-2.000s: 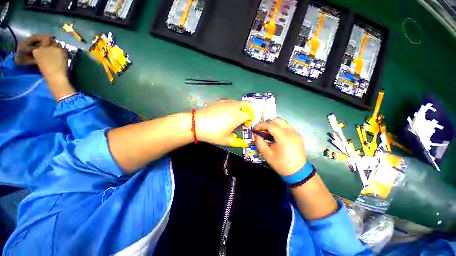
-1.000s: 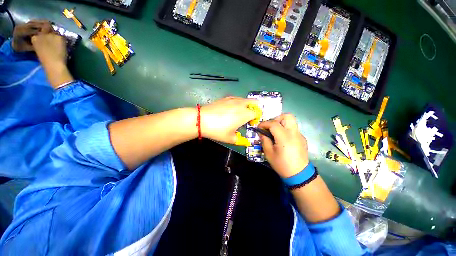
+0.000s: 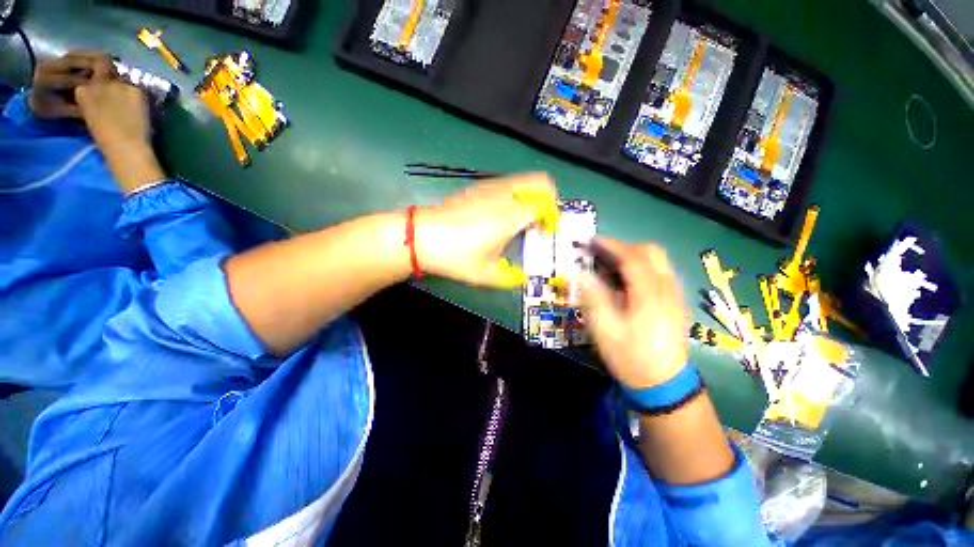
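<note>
A phone mid-frame lies upright before me at the bench's near edge, its blue and dark circuitry at the near end. My left hand, with yellow finger cots, is at its left side; thumb and finger are spread along it. A small orange piece shows at the middle of the phone. My right hand is blurred, at the phone's right side, with dark tweezers between the fingers. The tweezer tips are too blurred to tell.
A black tray with several phones runs along the far side. Spare tweezers lie behind my left hand. Flex cables and a clear bag are at right, white scraps farther right. Another person's hands and a cable pile are at left.
My right hand has moved right and away from the phone's middle. My left hand has shifted slightly farther from me, its fingers more spread, and more of the phone shows.
</note>
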